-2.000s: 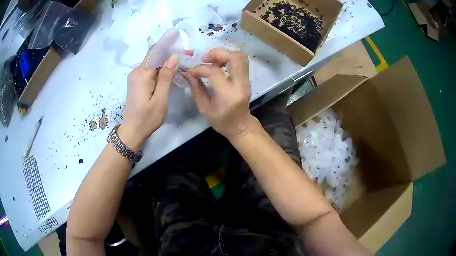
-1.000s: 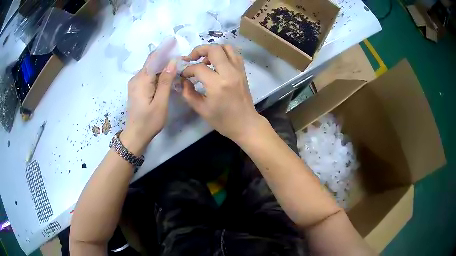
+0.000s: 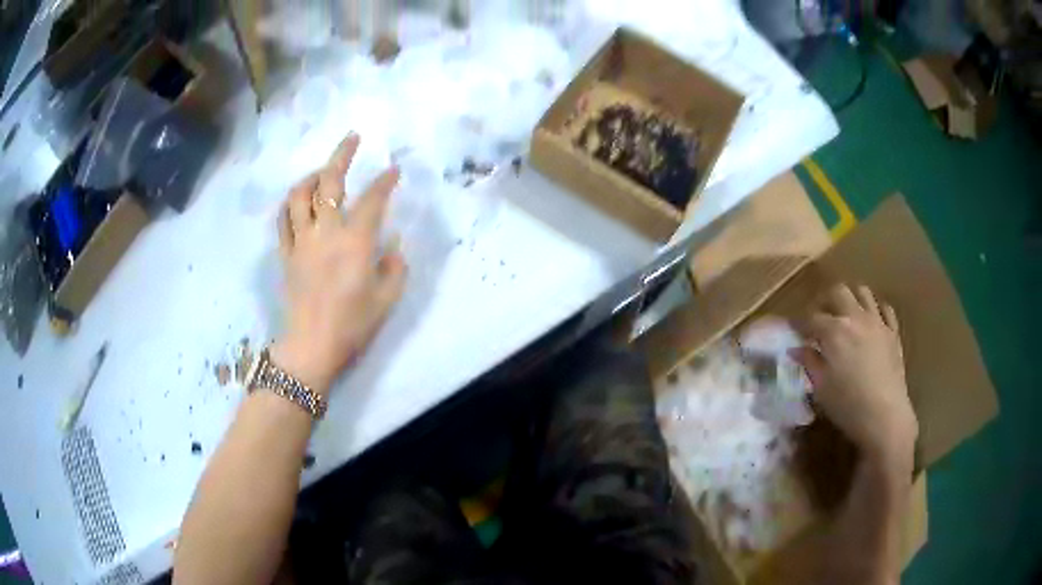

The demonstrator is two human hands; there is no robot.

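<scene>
My left hand (image 3: 343, 257) is over the white table, fingers spread and empty, near the heap of translucent plastic pieces (image 3: 343, 103). My right hand (image 3: 857, 360) is inside the large open carton (image 3: 943, 331), above white pieces with dark dots (image 3: 714, 440). A frosted translucent piece (image 3: 779, 383) shows at its fingertips; blur hides whether it is still gripped. The small brown parts tray (image 3: 606, 189) holds a dark heap with tan specks.
At left are a second cardboard tray (image 3: 103, 254) with black and blue items, a grey zip bag (image 3: 166, 160), a pale pen-like item (image 3: 86, 389) and a dotted sheet (image 3: 91, 497). Dark bits and brown flakes are scattered on the table. Camouflage-clad legs are below its edge.
My hands have parted. The right has moved from the table down right into the carton. The left has opened, and the piece between them is no longer there. The view has shifted slightly.
</scene>
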